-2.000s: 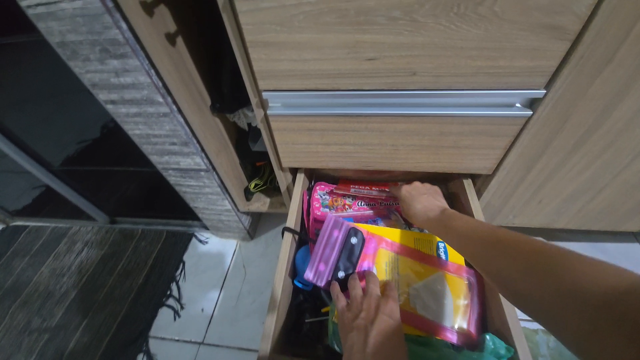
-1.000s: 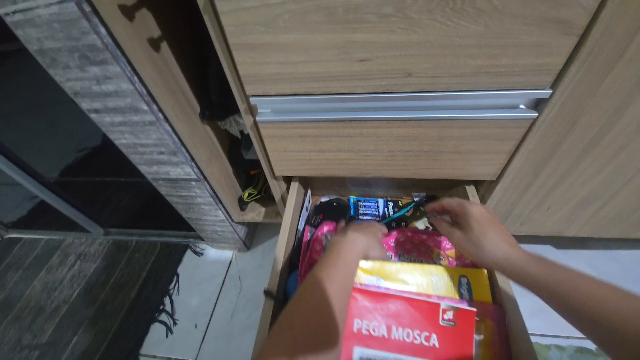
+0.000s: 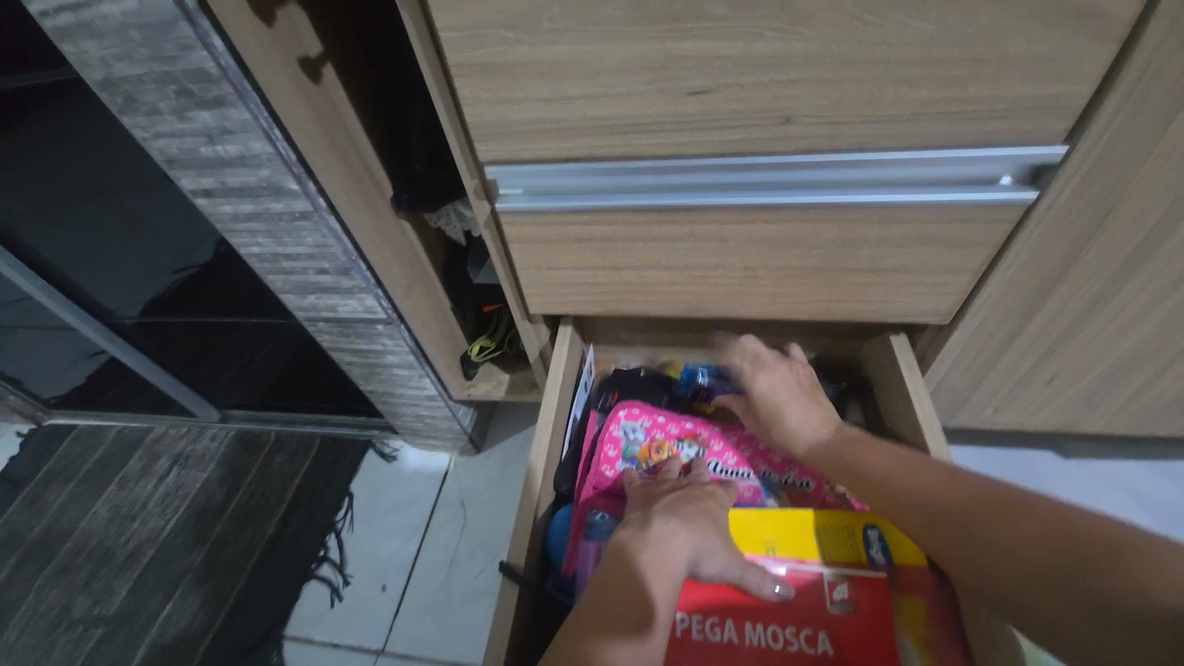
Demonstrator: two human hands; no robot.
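An open wooden drawer is packed with household items. My left hand lies flat with spread fingers on a pink pouch with cartoon animals and writing, its thumb over a red flytrap packet. Under that packet shows a yellow package. Blurred by motion, my right hand is over the back of the drawer, fingers apart, beside a blue shiny packet; nothing held shows in it. A black item lies at the back left, and a blue round object is partly hidden along the left side.
Above the drawer is a closed wooden drawer front with a metal handle strip. On the left, an open cabinet compartment holds dark items and a yellow-green cord. A dark fringed rug lies on the tiled floor.
The red packet, at the back of the drawer two seconds ago, now lies at the front on the yellow package. My left hand has come back toward the front from the drawer's rear since one second ago.
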